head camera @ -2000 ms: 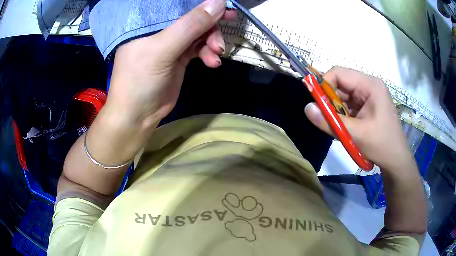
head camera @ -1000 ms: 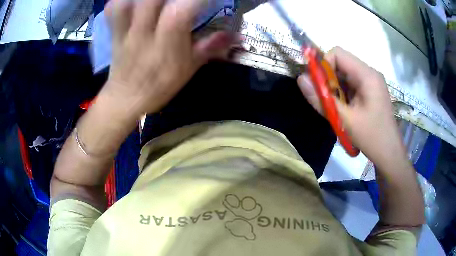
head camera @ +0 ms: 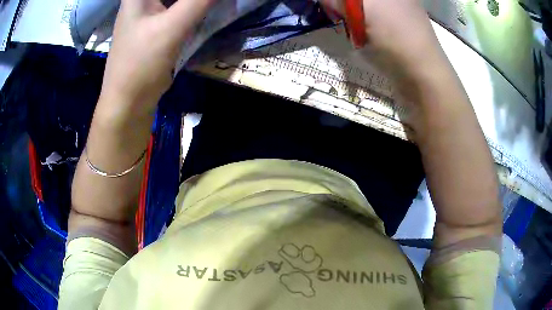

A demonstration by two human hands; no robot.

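Observation:
The sewn cloth workpiece (head camera: 272, 21), dark navy with blue-grey, lies at the top edge over the white table's ruler-marked front. My left hand (head camera: 151, 36) is at the top left against the cloth; its fingertips are cut off by the frame. My right hand (head camera: 387, 21) is at the top centre, partly cut off, and holds the scissors by the red handle (head camera: 356, 23). The scissor blades are not visible.
The worn front edge of the white table (head camera: 315, 94) runs across above my lap. A pale machine part (head camera: 493, 30) is at top right, with black thread snips (head camera: 539, 91) beside it. Another pale blue cloth (head camera: 94, 24) is at top left. A red-rimmed basket (head camera: 35, 166) is at left.
Both hands have moved up toward the top edge. My right hand has moved inward with the scissors, whose blades have gone out of sight. Navy cloth now shows between the hands.

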